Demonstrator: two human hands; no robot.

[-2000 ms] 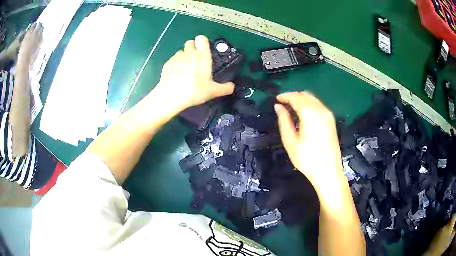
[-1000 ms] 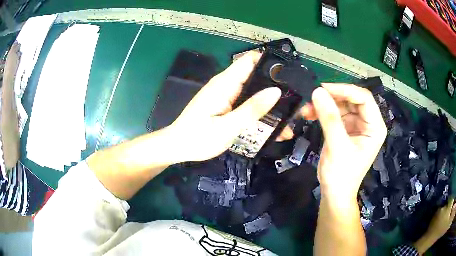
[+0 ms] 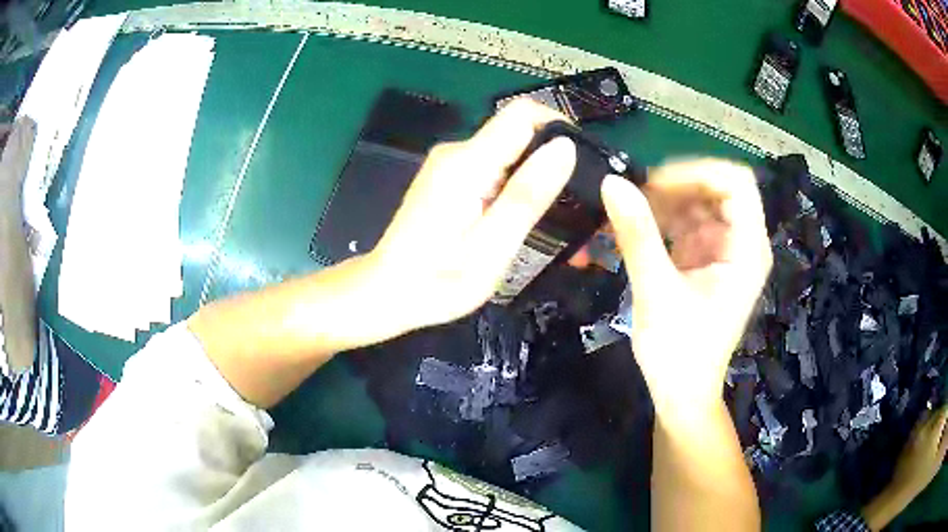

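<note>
My left hand (image 3: 447,218) holds a dark handset (image 3: 543,249) tilted above the heap, its thumb on the upper end. A pale label area shows at the handset's lower end. My right hand (image 3: 694,265) is at the handset's upper right edge, its thumb touching or very near that end; it is partly blurred. Whether it grips a separate part cannot be seen. A heap of small black covers (image 3: 811,343) lies under and right of the hands. Another handset (image 3: 603,96) lies behind my left hand by the rail.
A large dark smartphone (image 3: 364,187) lies left of my left hand. White sheets (image 3: 135,187) lie at far left. Beyond the cream belt rail (image 3: 717,130), several handsets lie on green; a red tray (image 3: 915,42) is at top right. Other people's arms show at far left and lower right (image 3: 915,468).
Over two seconds my left hand has picked up a handset and my right hand has come to its upper end. Since one second ago, the round speaker is covered from view. Belt handsets have shifted left.
</note>
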